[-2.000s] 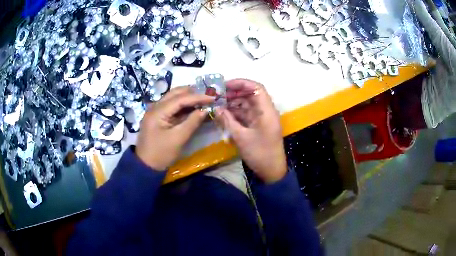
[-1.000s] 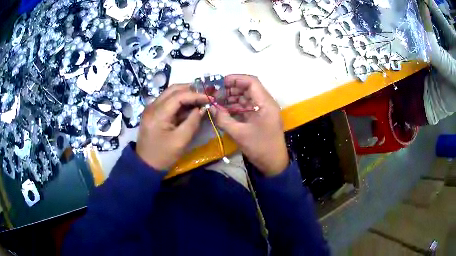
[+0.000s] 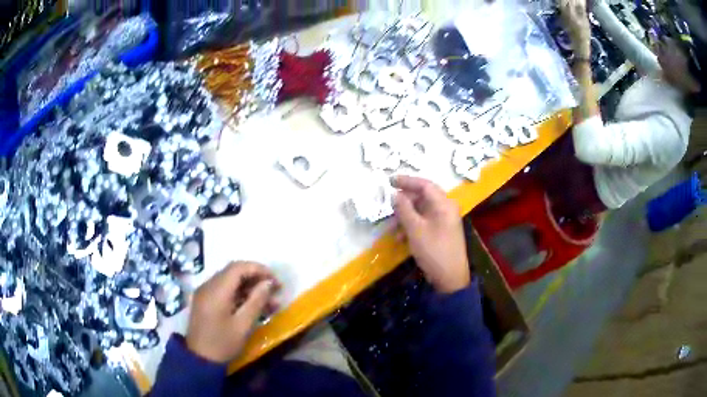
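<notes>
A thin white board (image 3: pixel 374 204) is at the middle of the white tabletop, slightly blurred. My right hand (image 3: pixel 430 229) is at its right side, with the fingertips at the board's edge; whether they grip it cannot be told. My left hand (image 3: pixel 232 308) is near the front edge at lower left, fingers loosely curled and apart, with nothing visible in it. Another plain white board with a round hole (image 3: pixel 302 168) lies farther back. Wired boards (image 3: pixel 419 120) lie in a group at the back right.
Unwired boards (image 3: pixel 116 194) are heaped at left. A yellow lead bundle (image 3: pixel 225 75) and red lead bundle (image 3: pixel 305 76) lie at the back. A blue parts bin (image 3: pixel 143 48) is upper left, clear plastic bags (image 3: pixel 527 66) back right. A carton, red stool (image 3: pixel 519 236) and another person (image 3: pixel 636 139) are at right.
The view has shifted, showing the lead bundles. My hands have moved apart; the board between them is now at my right hand. The red and yellow leads seen in my hands are no longer visible there.
</notes>
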